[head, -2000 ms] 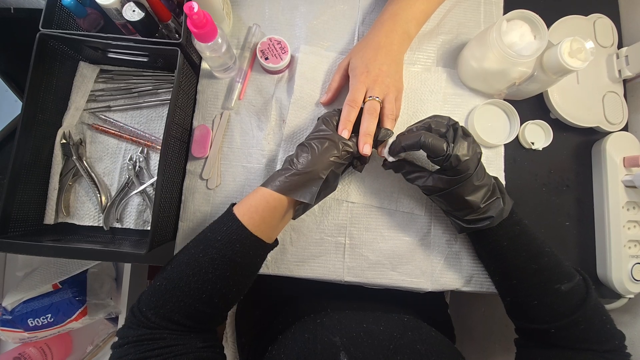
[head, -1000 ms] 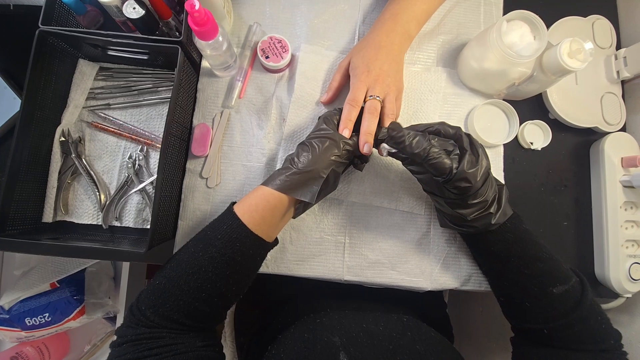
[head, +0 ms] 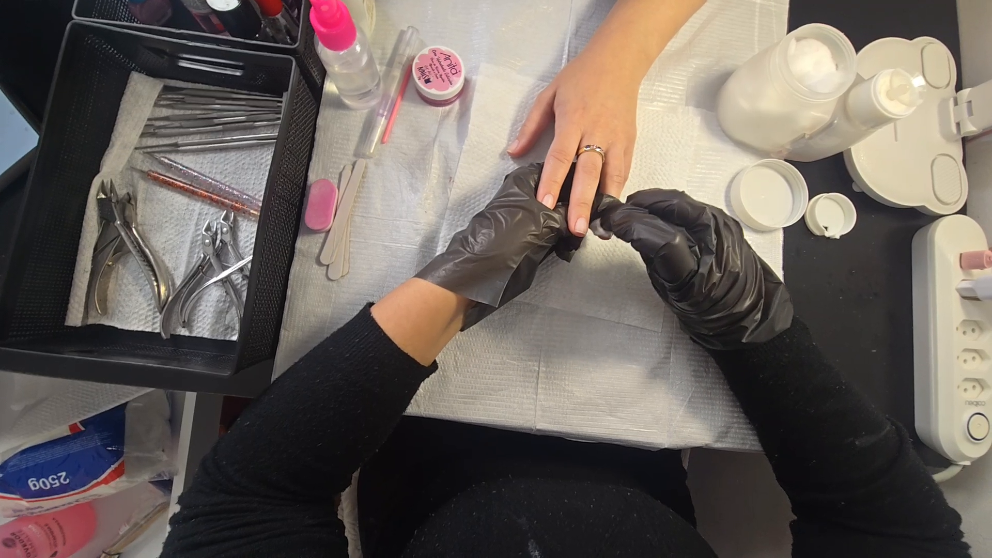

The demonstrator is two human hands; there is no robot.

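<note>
Another person's hand [head: 593, 116], wearing a ring [head: 590, 151], reaches in from the top and lies palm down over a white paper towel [head: 496, 155]. My left hand [head: 511, 236], in a loose black plastic glove, has its fingers under and around that person's fingertips, holding them. My right hand [head: 690, 260], gloved alike, is bent at the same fingertips from the right side. A small bit of white material [head: 599, 229] shows at its fingertips, pinched there; most of it is hidden. Whether a finger of the other person lies beneath cannot be told.
Left stands a black basket [head: 267, 232] with cuticle nippers [head: 124, 248] and metal tools [head: 217, 116]. Near it are a spray bottle [head: 345, 58], a pink-labelled jar [head: 439, 75], nail files [head: 341, 221] and a pink buffer block [head: 320, 205]. Right are a cotton jar [head: 763, 101], lids [head: 769, 195] and a power strip [head: 949, 333].
Both my hands stay at the other person's fingertips. The fingers of my right hand have shifted and curled differently there. The tools and containers have not moved.
</note>
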